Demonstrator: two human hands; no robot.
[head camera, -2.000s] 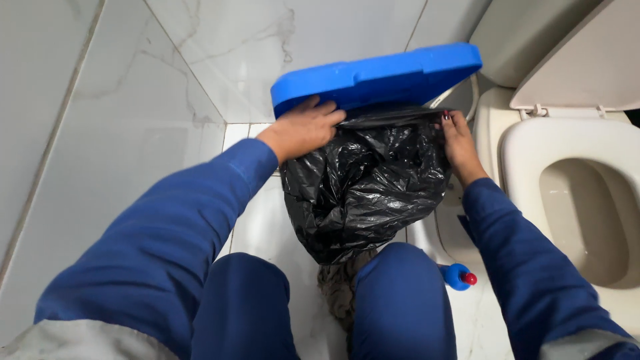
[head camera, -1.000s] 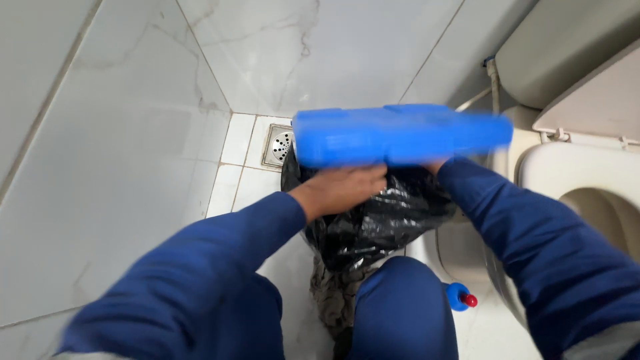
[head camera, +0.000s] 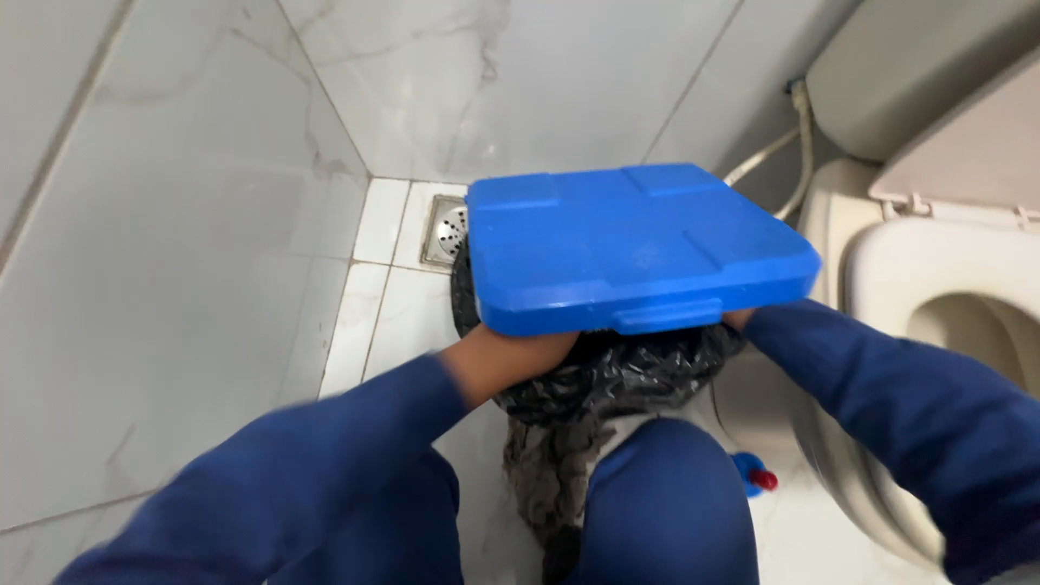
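Note:
A blue plastic lid lies tilted over the opening of a bin lined with a black plastic bag. My left hand reaches under the lid's near left edge, at the bag's opening; its fingers are hidden. Only a little of my right hand shows below the lid's near right corner, the rest being covered by the lid. Whether either hand grips the bag is not visible. The bag's crumpled folds hang out over the near side, and the bin's body is hidden.
A toilet stands close on the right, its seat cover raised. Beyond the bag on the left is a floor drain. Tiled walls meet at the far left. A blue bottle with a red cap and a grey-brown cloth are on the floor.
The blue lid, tipped up behind the bag two seconds ago, has come down over the opening. Both hands, earlier at the bag's upper edge, have gone beneath the lid.

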